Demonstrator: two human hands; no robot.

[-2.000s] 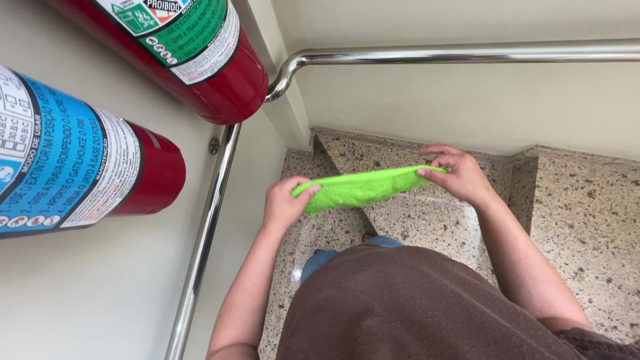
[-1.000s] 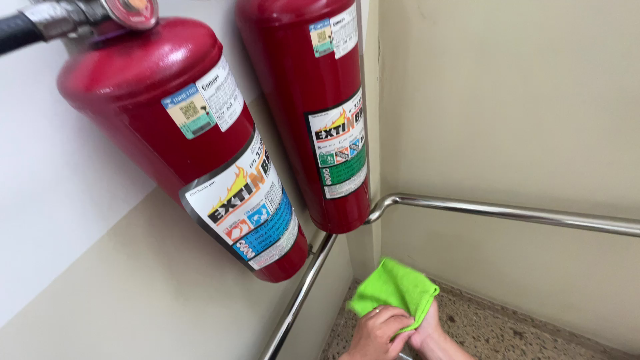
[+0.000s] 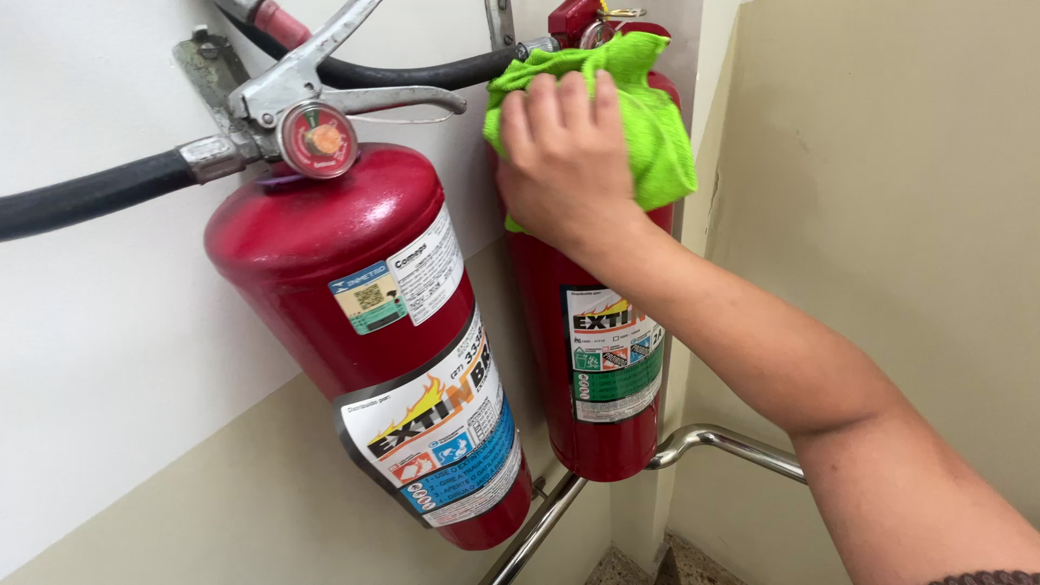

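My right hand [image 3: 569,158] reaches in from the lower right, its fingers curled on a bright green cloth [image 3: 654,138]. The cloth lies bunched against the upper body of the right-hand red fire extinguisher [image 3: 532,325], just below its valve, and covers part of its shoulder. My thumb is hidden. To the left hangs another red fire extinguisher [image 3: 317,219], tilted in the view, with a metal squeeze handle [image 3: 284,77] and a round pressure gauge [image 3: 318,140] on top. Nothing touches its body from my side. My left hand is out of view.
Black hoses [image 3: 97,191] run from the valves. A metal wall bracket [image 3: 211,77] is behind the left extinguisher. Below both, a chrome handrail [image 3: 544,520] bends around the wall corner. Speckled stone steps [image 3: 621,567] show at the bottom edge.
The view has swung up from the stairs to the extinguishers. The cloth, earlier stretched between both hands and then gathered low by the handrail, is now up on the right extinguisher under my right hand.
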